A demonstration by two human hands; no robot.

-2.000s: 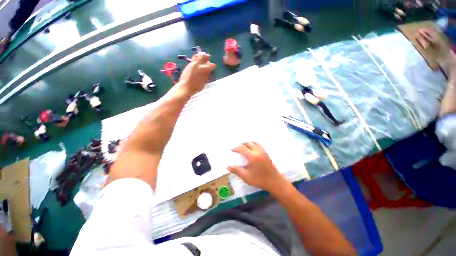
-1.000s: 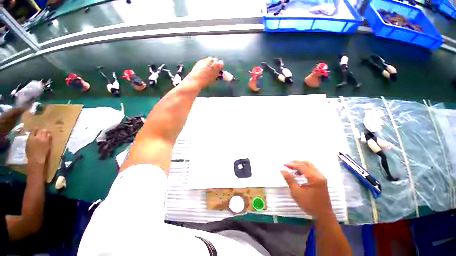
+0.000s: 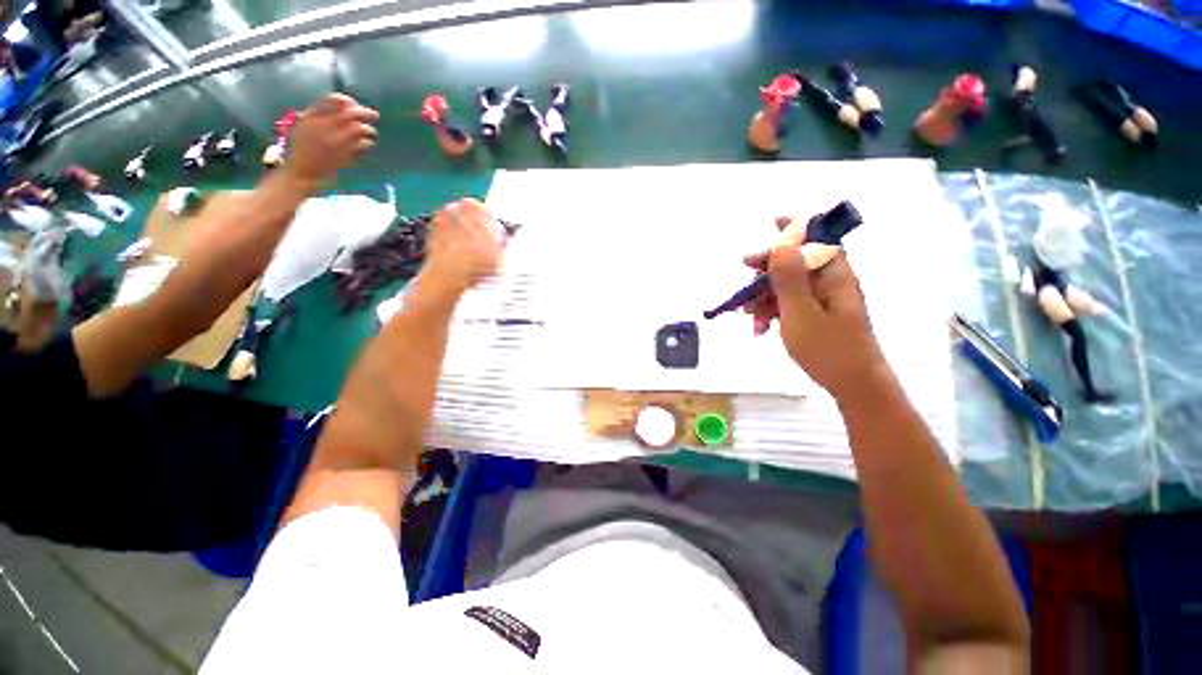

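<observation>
My right hand (image 3: 820, 306) holds a figure lower body (image 3: 824, 235) above the white sheet (image 3: 606, 264). Its dark top points up right and a thin black leg points down left. My left hand (image 3: 464, 244) is at the right edge of the heap of dark parts (image 3: 382, 264); it is blurred and its fingertips are unclear. A flat black base (image 3: 678, 346) with a small hole lies on the sheet. A white pot (image 3: 655, 425) and a green-rimmed pot (image 3: 712, 429) stand on a brown cardboard strip (image 3: 613, 413) near my body.
A utility knife (image 3: 1008, 376) and a sample figure (image 3: 1070, 317) lie on plastic sheeting at right. Red-topped pieces (image 3: 778, 112) and black-legged pieces (image 3: 551, 119) lie along the far line. Another person's arm (image 3: 224, 244) reaches across at left, near a clear plastic bag (image 3: 316, 237).
My left hand has come back from the far line to the heap. My right hand, empty-looking before, now holds a figure lower body above the sheet. Another person's hand has reached to the line.
</observation>
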